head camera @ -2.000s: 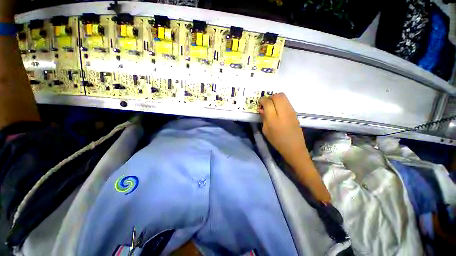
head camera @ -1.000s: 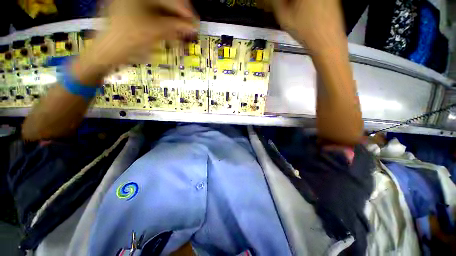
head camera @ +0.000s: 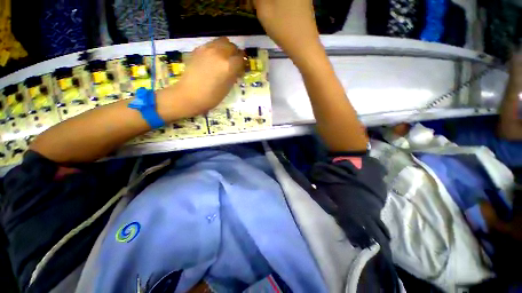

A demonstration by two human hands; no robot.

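The cream-yellow circuit board panel [head camera: 252, 109] lies on the rail, with black and yellow components along its far side. My left hand [head camera: 214, 71], with a blue strap at the wrist, is over the right part of the panel. Its fingertips are together at the far edge, by a yellow component; whether they pinch a part cannot be seen. My right hand [head camera: 286, 23] reaches beyond the rail toward the bins; its fingers are cut off by the top edge of the picture.
The metal rail [head camera: 326, 123] runs left to right. Behind it are bins with yellow [head camera: 7, 40], blue-violet [head camera: 63, 26], silver-grey [head camera: 140, 20], gold-brown [head camera: 214, 8] and bright blue [head camera: 433, 22] parts. Another person's arm [head camera: 511, 97] is at the far right.
My left hand has come down to the panel's far edge, further right. My right hand has moved left in the picture, up over the bins. The panel's right end shows further left.
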